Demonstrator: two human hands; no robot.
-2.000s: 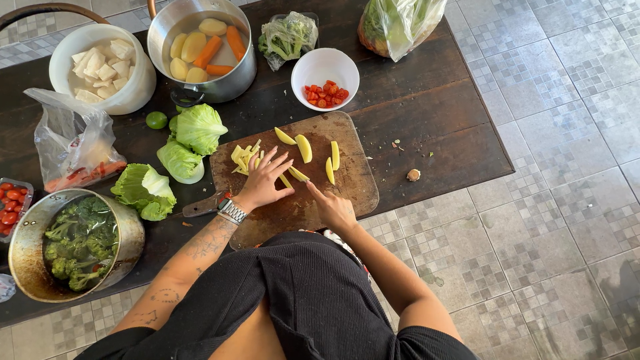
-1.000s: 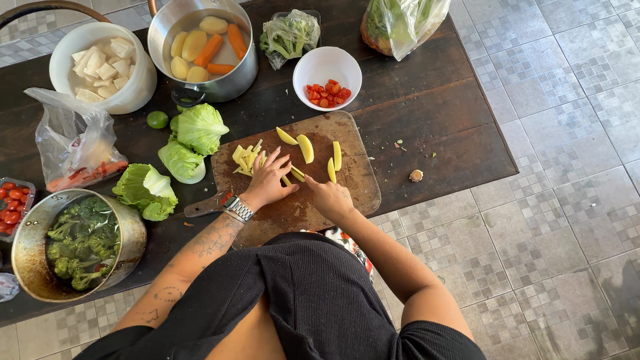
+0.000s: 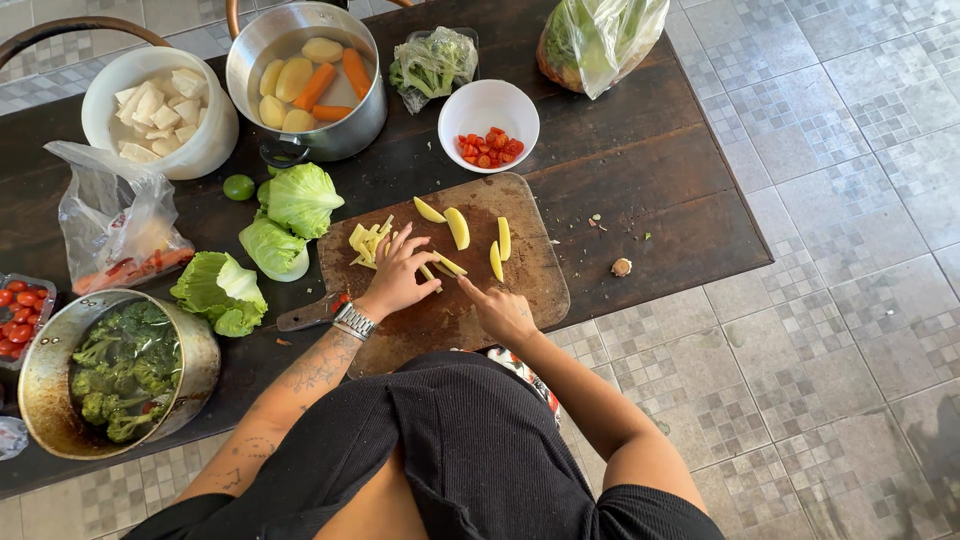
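On the wooden cutting board (image 3: 547, 289), my left hand (image 3: 397, 277) has its thumb and fingers about pale yellow potato strips (image 3: 430, 277). My right hand (image 3: 506, 315) is just to the right, its index finger extended to the end of a thin yellow slice (image 3: 450, 264); its other fingers are curled, and whether they hold something is hidden. Cut strips (image 3: 367, 241) lie in a pile beyond my left fingers. Several yellow potato wedges (image 3: 457, 228) are spread over the board's far and right parts. The board's handle (image 3: 300, 319) points left, below my left wrist.
Beyond the board stand a white bowl of chopped tomatoes (image 3: 489, 90) and a metal pot (image 3: 367, 120) of potatoes and carrots. Lettuce (image 3: 304, 201), a broccoli pot (image 3: 199, 375), a white tub (image 3: 225, 127) and a plastic bag (image 3: 112, 195) are at left. The table edge (image 3: 667, 296) runs near my right arm.
My right hand moved in toward my left hand by one second ago and is now drawn back a little to the right. My left hand has stayed over the strips.
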